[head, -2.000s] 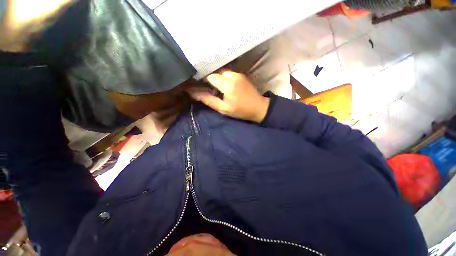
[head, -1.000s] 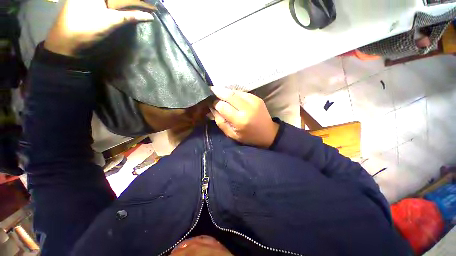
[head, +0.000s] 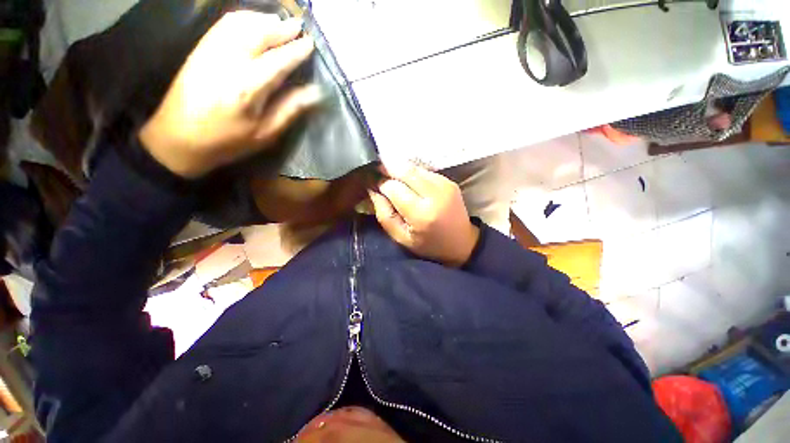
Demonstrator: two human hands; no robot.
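A black shiny leather panel [head: 333,143] lies along the left end of the white table, its brown reverse showing below. A dark seam edge runs down its right side. My left hand [head: 229,95] is over the panel, fingers apart and slightly blurred; I see nothing held in it. My right hand [head: 422,210] pinches the panel's lower corner at the table's front edge, close to my jacket. The fingertips partly hide the pinched edge.
Black scissor-like handles [head: 553,43] lie on the white table [head: 450,95]. A small box of metal parts [head: 754,40] is at its far right. Netting [head: 706,108] hangs at the front edge. An orange-yellow board [head: 573,264], scraps and a red bag [head: 691,408] are below.
My left hand came into view at the upper left, then moved right and down over the panel. My right hand keeps its pinch. The view has shifted, showing more of the table.
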